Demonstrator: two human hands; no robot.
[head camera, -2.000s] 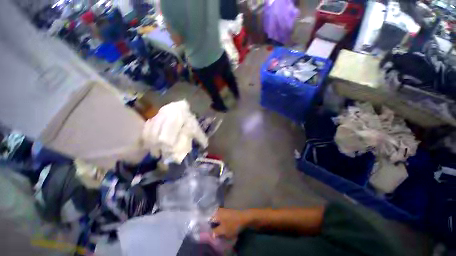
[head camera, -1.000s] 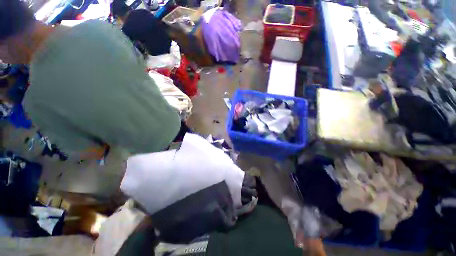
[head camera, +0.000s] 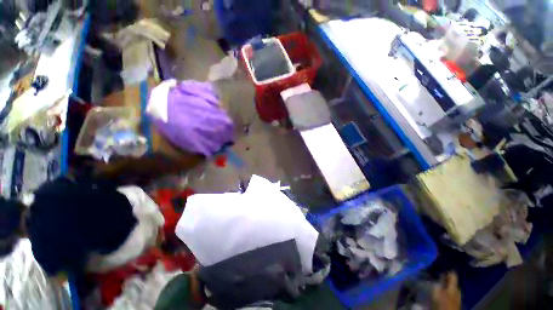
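Large white panels (head camera: 242, 224) with a pointed top edge lie over a dark grey panel (head camera: 251, 272) at the bottom middle, close against my body. A small part of my left hand or wrist (head camera: 195, 287) shows at the left edge of the grey panel, beside a dark green sleeve. Its fingers are hidden. My right hand (head camera: 447, 295) is blurred at the bottom right, apart from the panels. A blurred greyish, partly see-through thing is beside it; I cannot tell whether the hand grips it.
A blue crate (head camera: 421, 257) of grey scraps stands right of the panels. Ahead are a white bench (head camera: 339, 163), a red basket (head camera: 267, 100) and a purple cloth heap (head camera: 197, 115). A person's dark-haired head (head camera: 82, 224) is at the left. A blue-edged table (head camera: 370, 66) runs along the right.
The view has moved forward along the aisle; the blue crate is now close beside the panels. The person in green has left the picture. My right hand is farther right.
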